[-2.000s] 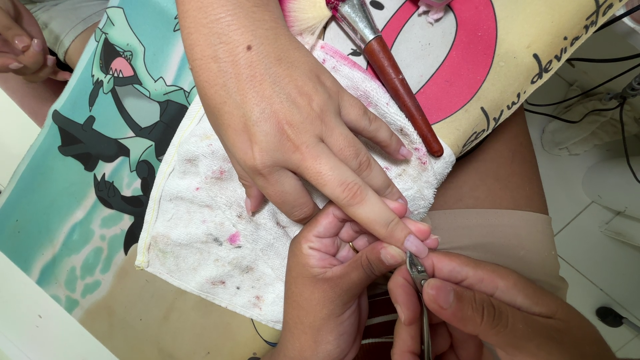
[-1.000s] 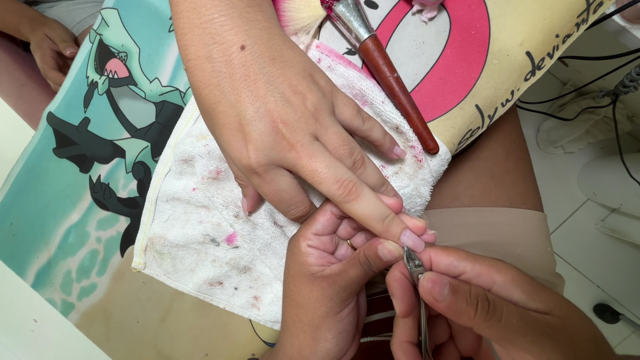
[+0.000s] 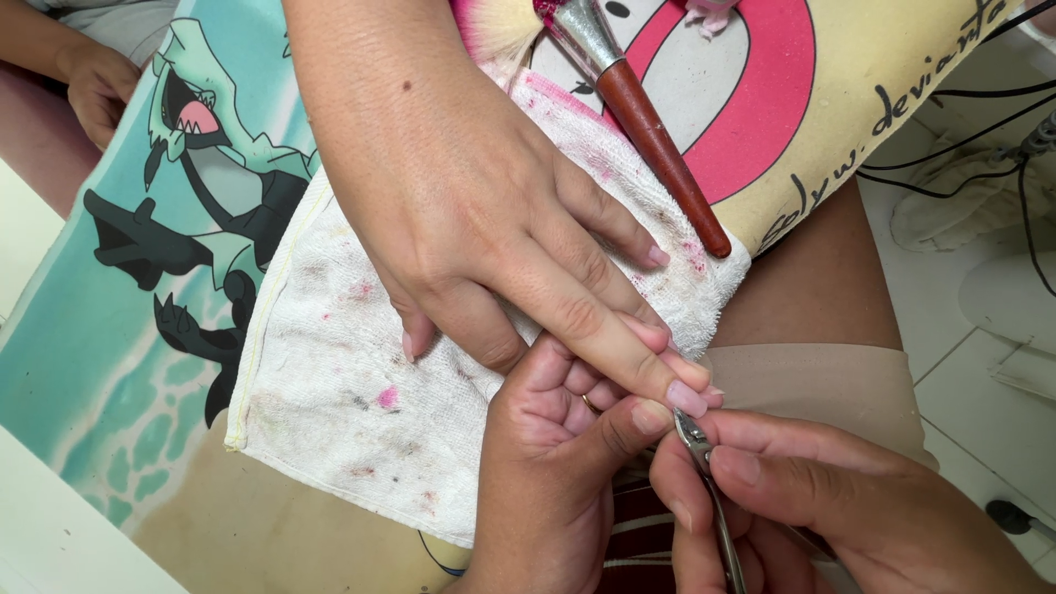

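Note:
Another person's hand (image 3: 495, 223) lies palm down across a stained white towel (image 3: 330, 412), with one finger extended toward me. My left hand (image 3: 569, 445) holds that finger near its tip, thumb below the nail (image 3: 686, 398) and fingers curled beneath. In my right hand (image 3: 792, 487) are metal cuticle nippers (image 3: 697, 450), their tips touching or very near the side of that nail; whether the jaws are closed is too small to tell. A brush with a reddish wooden handle (image 3: 660, 153) rests on the towel, above the other person's fingers.
Beneath the towel is a cushion or mat printed with cartoon figures (image 3: 198, 198). Another hand (image 3: 99, 91) rests at the upper left. Black cables (image 3: 949, 165) run on the right over a tiled floor (image 3: 973, 371). A white surface edge (image 3: 58, 520) fills the lower left corner.
The hand at the upper left has shifted since the oldest frame. My hands and the nippers stay at the same finger, with no plain change.

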